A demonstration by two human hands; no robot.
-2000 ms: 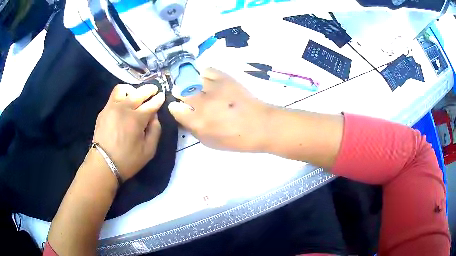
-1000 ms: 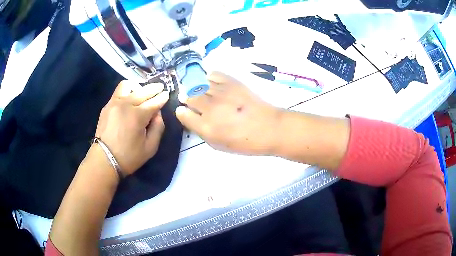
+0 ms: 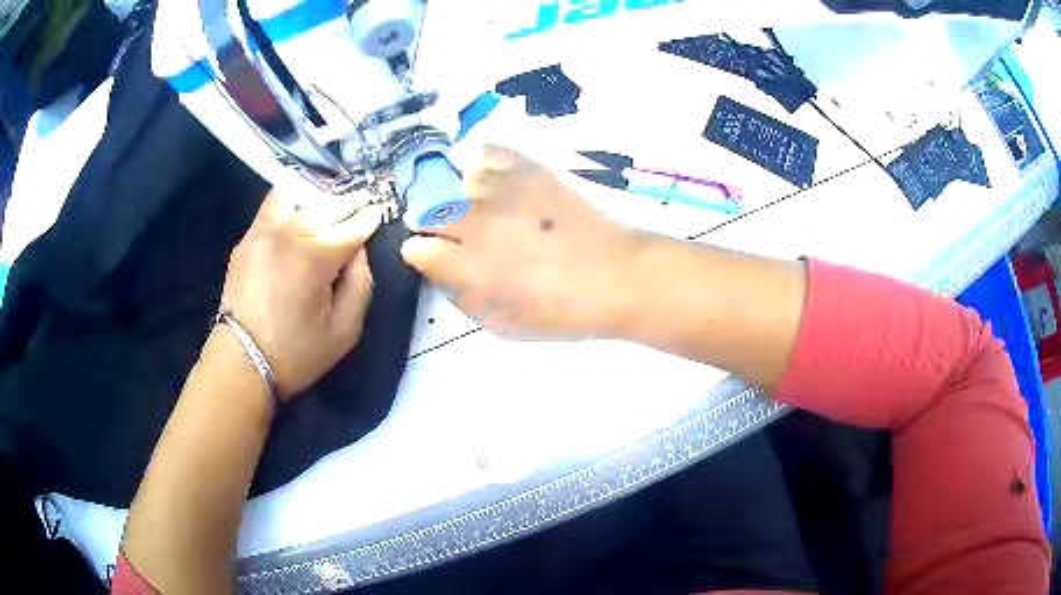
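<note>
Black fabric (image 3: 128, 291) lies on the white table to the left of and under the presser foot (image 3: 387, 207). My left hand (image 3: 297, 285) rests on it just left of the foot, fingers bent and pinching the cloth. My right hand (image 3: 529, 250) is right of the foot, its thumb and bent fingers at the cloth's edge beside the blue-grey cylinder (image 3: 436, 192). The cylinder and my fingers hide part of the edge. The needle tip cannot be made out.
The white machine head (image 3: 268, 105) stands at the upper left. Snips (image 3: 657, 183) with pink and light-blue handles lie to the right. Black printed labels (image 3: 760, 141) and dark pieces (image 3: 541, 90) lie behind them. A ruler strip (image 3: 559, 502) follows the near table edge.
The view has shifted slightly. Both hands stay close to the presser foot with only small finger movements. The fabric's near edge by my left wrist has shifted slightly.
</note>
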